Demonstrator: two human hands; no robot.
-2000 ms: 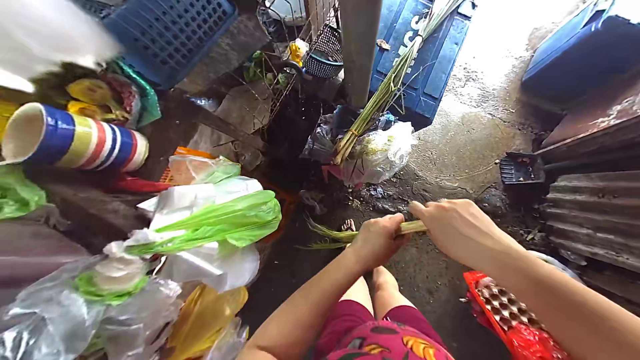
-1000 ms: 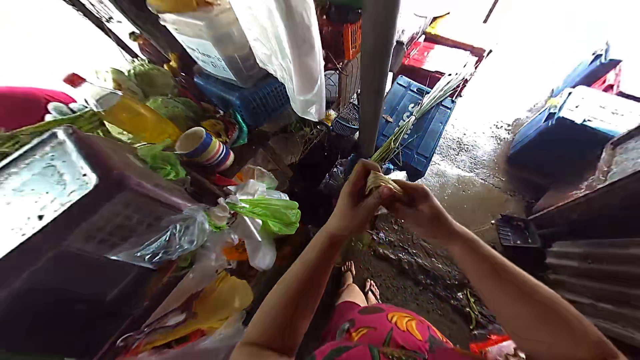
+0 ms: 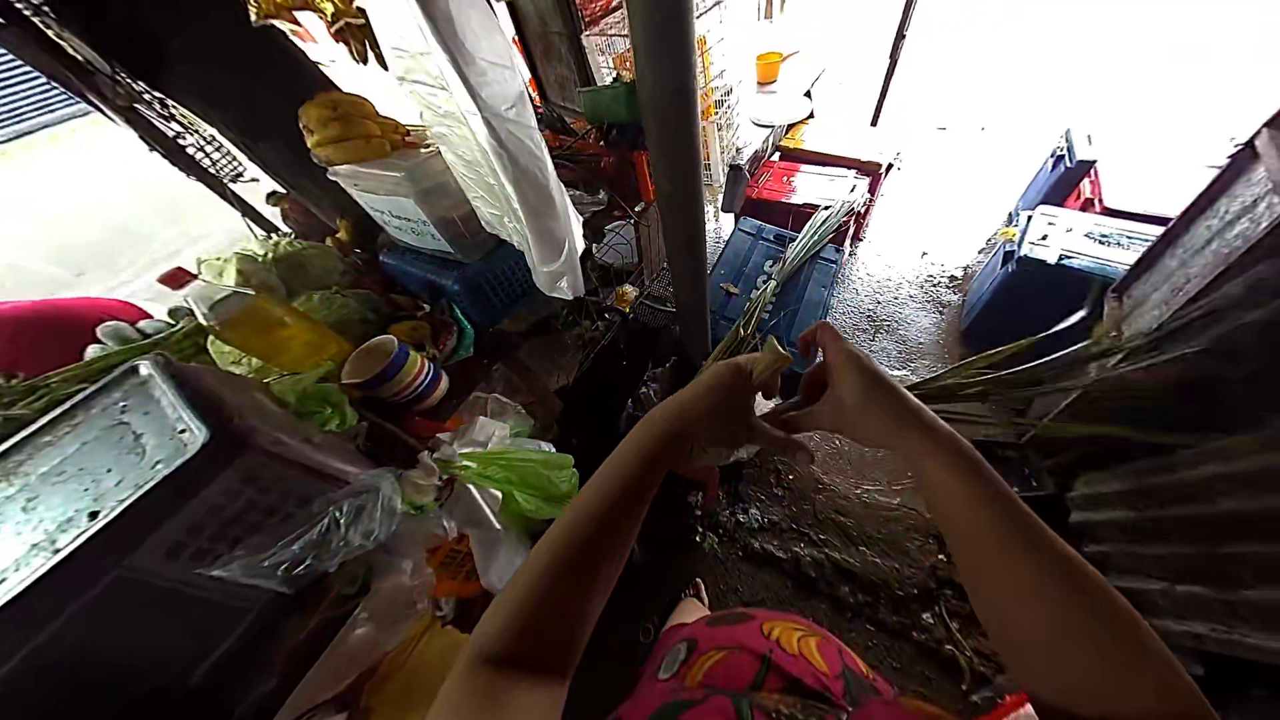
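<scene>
My left hand (image 3: pixel 725 410) is closed around the pale cut end of a plant stalk (image 3: pixel 768 362), at the middle of the view. Close to its right is my right hand (image 3: pixel 850 395), thumb and fingers bent toward the stalk; whether it pinches something thin is too blurred to tell. Beyond my left hand, a bundle of long green stalks (image 3: pixel 790 265) lies across a blue plastic crate (image 3: pixel 728 258). More long, blurred leaves (image 3: pixel 1040 385) stretch out at the right, beyond my right forearm; where they begin is hidden.
A grey metal post (image 3: pixel 672 160) stands just past my hands. At the left are plastic bags (image 3: pixel 520 480), a striped roll (image 3: pixel 395 372), a bottle of yellow liquid (image 3: pixel 265 325), cabbages (image 3: pixel 325 268) and a dark box (image 3: pixel 190 440). Blue bins (image 3: pixel 1030 290) and corrugated metal (image 3: pixel 1180 520) flank the right.
My hands were together on the stalks one second ago; now they are slightly apart, the right one with its fingers spread more. Long leaves now show at the right. The view has tilted up.
</scene>
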